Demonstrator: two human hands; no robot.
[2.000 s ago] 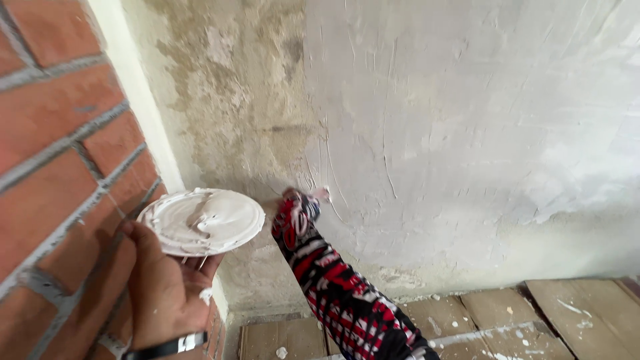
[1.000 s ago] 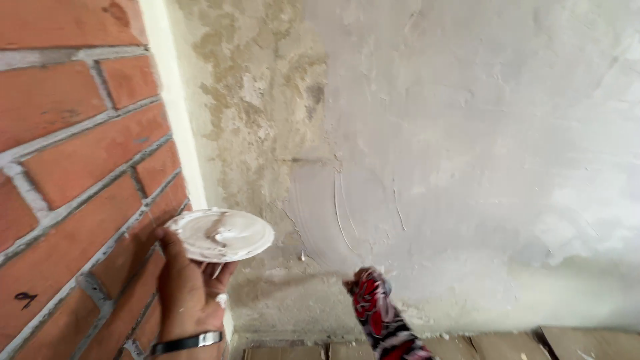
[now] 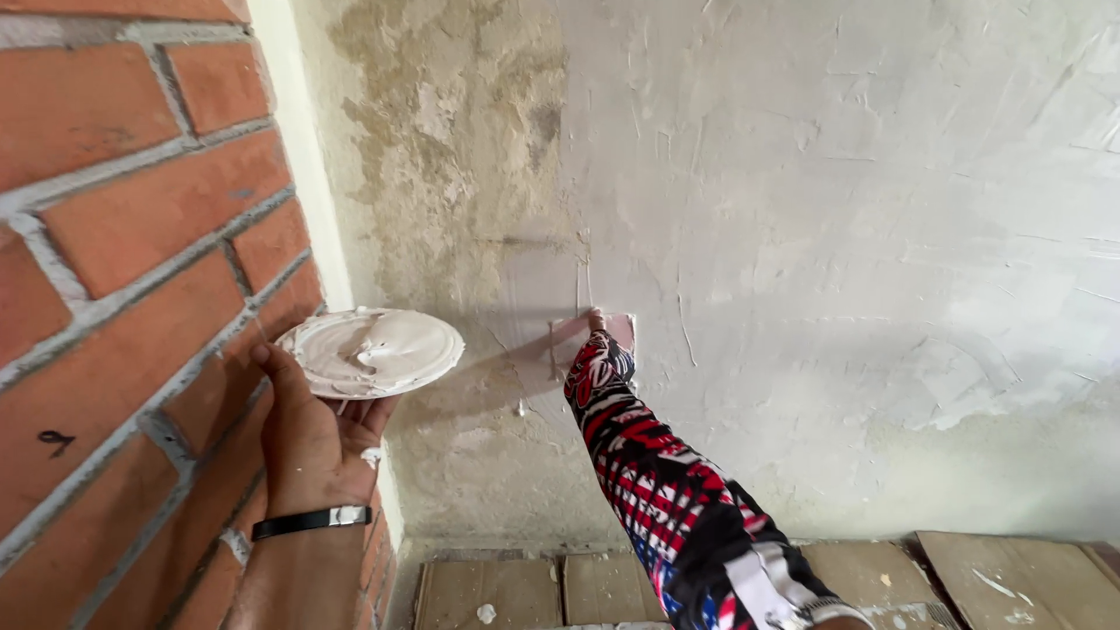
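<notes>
My left hand (image 3: 319,429) holds a round white plate-like disc (image 3: 372,352) from below, thumb at its left edge; wet white plaster or filler is spread over it. My right arm, in a red, white, blue and black patterned sleeve, reaches up to the wall. The right hand (image 3: 601,350), mostly covered by the sleeve, grips a flat, pinkish, square-edged spreader (image 3: 619,331) whose face lies against the plastered wall (image 3: 787,262). Its handle is hidden. Thin ridges of filler mark the wall just above the spreader and to its right.
An orange brick wall (image 3: 157,227) with grey mortar rises close on the left, meeting the plastered wall at a pale corner strip (image 3: 302,149). Bare, stained plaster (image 3: 455,131) shows beside the strip. Cardboard (image 3: 490,595) spotted with white filler lies along the wall's foot.
The right hand has moved up the wall from its lower place one second ago. The left hand still holds the disc near the brick wall.
</notes>
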